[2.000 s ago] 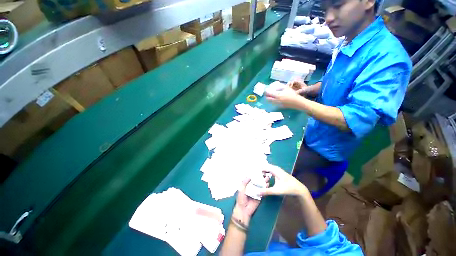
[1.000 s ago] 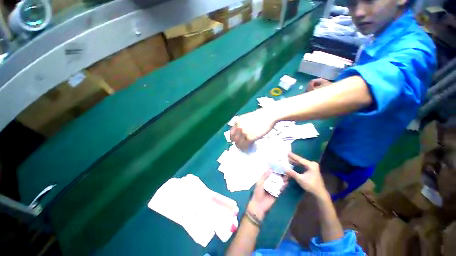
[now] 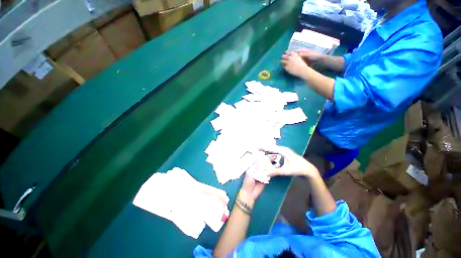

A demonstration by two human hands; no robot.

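Observation:
My left hand [image 3: 252,186] holds a small wad of white leaflets [image 3: 261,168] at the near edge of the leaflet heap. My right hand [image 3: 290,162] is closed around the right side of the same wad, its fingers and thumb on it. A small dark spot shows between its fingers; what it is cannot be told. The heap of loose white leaflets [image 3: 247,126] lies on the green bench top just beyond my hands. Flat white cartons [image 3: 177,199], fanned out and with a little red at one end, lie to the left of my left wrist.
A person in a blue smock [image 3: 384,75] stands at the right, hands by a white carton stack [image 3: 314,42]. A yellow ring [image 3: 264,75] lies beyond the heap. A raised green ledge [image 3: 121,95] runs along the left. Brown cardboard [image 3: 394,211] lies on the floor at right.
The other person's arm, stretched over the heap a second ago, has drawn back to the carton stack. My hands stay together on the leaflet wad. The view has shifted.

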